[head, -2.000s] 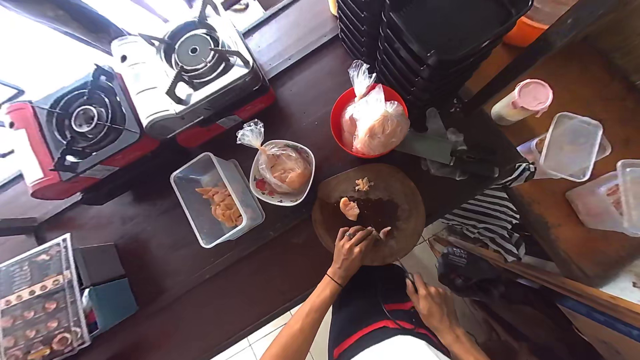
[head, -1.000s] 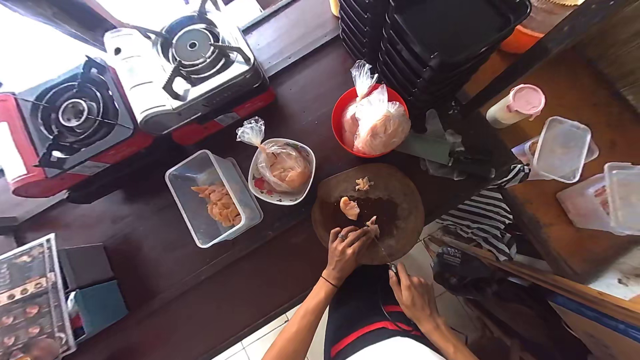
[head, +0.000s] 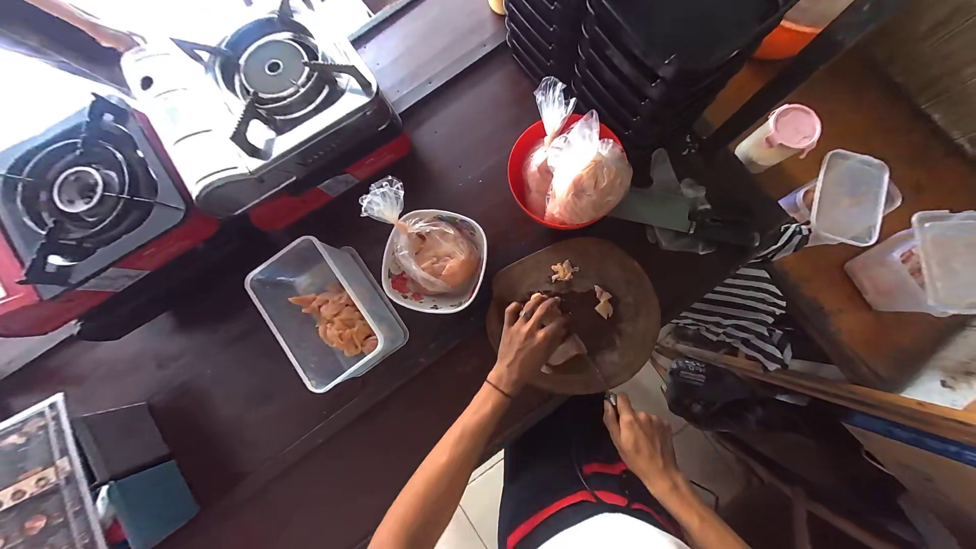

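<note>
My left hand [head: 531,335] presses on a piece of raw meat [head: 537,297] at the left side of a round wooden chopping board [head: 637,305]. In my right hand [head: 642,435] is the handle of a knife [head: 598,374], its blade over the board's front part, beside my left fingers. Small meat pieces [head: 603,302] and a little pile of scraps [head: 563,271] lie farther back on the board. To the left, a floral bowl [head: 471,293] holds bagged meat [head: 438,255], and a clear plastic container [head: 290,358] holds cut meat [head: 335,319]. A red bowl [head: 526,202] behind the board holds more bagged meat [head: 587,179].
Two portable gas stoves [head: 274,69] [head: 80,191] stand at the back left. Stacked black trays [head: 625,69] rise behind the red bowl. A green-bladed cleaver [head: 654,209] lies right of that bowl. Plastic containers [head: 850,198] and a pink-lidded jar [head: 793,130] are at the right.
My left hand has moved to the left part of the board. A meat piece now lies to the right of it. My right hand has come up to the board's front edge with the knife.
</note>
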